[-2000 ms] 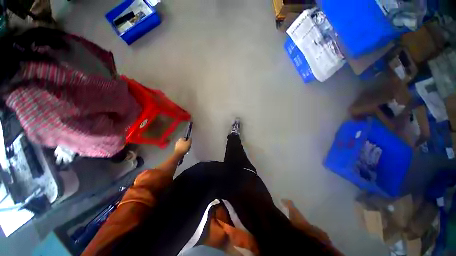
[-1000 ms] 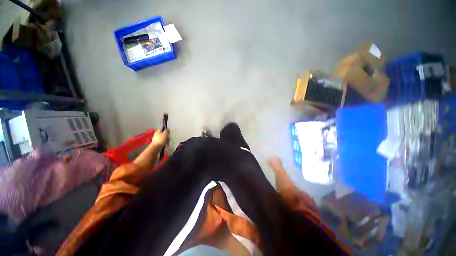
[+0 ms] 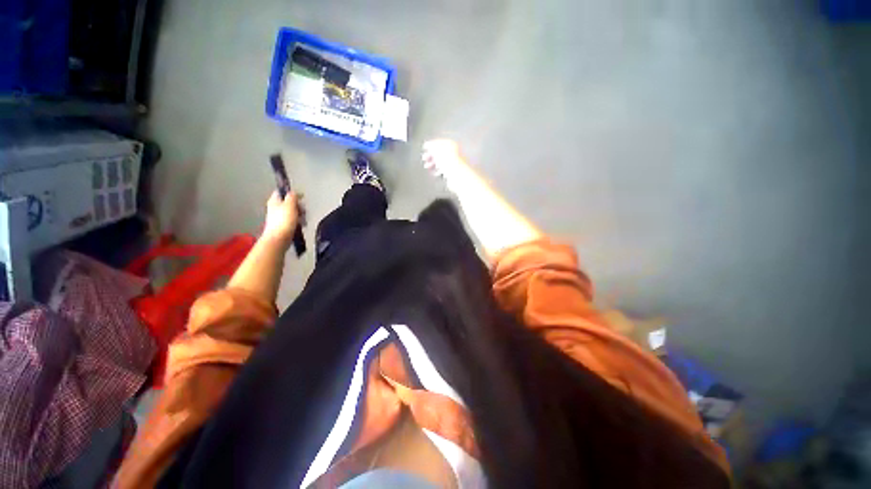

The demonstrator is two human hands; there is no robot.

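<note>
My left hand (image 3: 284,212) is closed around the middle of a narrow black panel (image 3: 280,174), whose two ends stick out above and below the fist. My right hand (image 3: 441,158) is stretched forward, holding nothing that I can see; its fingers look curled and are blurred. A small blue tote (image 3: 279,88) stands on the floor in front of me. Dark parts (image 3: 320,66) and printed papers (image 3: 320,116) lie in it, and a white slip (image 3: 395,117) sticks out over its right side. Neither hand touches the tote.
A white vented machine (image 3: 72,186) stands at the left. Below it are a red stool (image 3: 196,287) and a person's checked sleeve or clothing (image 3: 72,382). A dark frame or rack is at the upper left. Blurred boxes and blue items lie at the lower right.
The view has moved forward, so the tote is nearer and the crates at the right have mostly left the picture. My right hand has come up and forward beside the tote. My left hand still holds the panel.
</note>
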